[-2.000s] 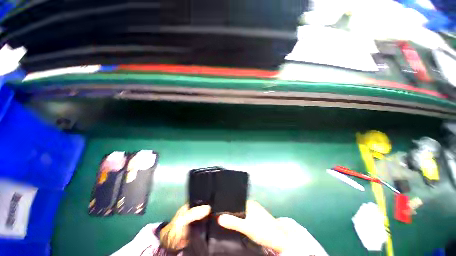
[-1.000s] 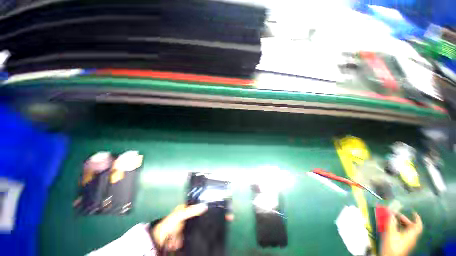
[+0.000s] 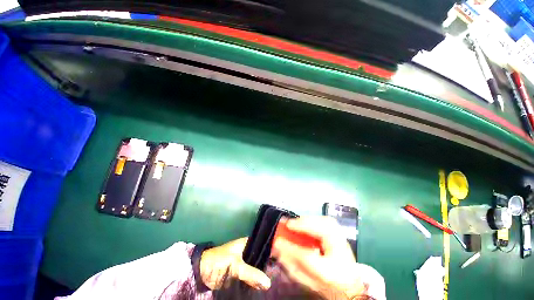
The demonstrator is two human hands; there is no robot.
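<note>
My left hand (image 3: 229, 266) is shut on a small stack of black display assemblies (image 3: 264, 231) at the lower middle. My right hand (image 3: 322, 258) is blurred and holds a red scraper or pad (image 3: 301, 237) over the stack; whether it touches the top piece cannot be told. One display assembly (image 3: 343, 215) lies on the mat behind my right hand, its lower part hidden. Two more display assemblies lie back up, side by side, at the left: one (image 3: 124, 184) and the other (image 3: 162, 190), each with an orange patch and a silvery or pinkish top.
A blue bin (image 3: 41, 129) stands at the left. A raised shelf edge (image 3: 246, 64) crosses the back. At the right are a red-handled tool (image 3: 425, 217), a yellow line (image 3: 445, 234), a yellow disc (image 3: 458, 185), a clear bottle (image 3: 471, 218) and a white wipe (image 3: 430, 278).
My right hand has moved left from the far right, bringing the red piece over the stack. One assembly has been set down on the mat since the earliest frame. The view has shifted and tilted.
</note>
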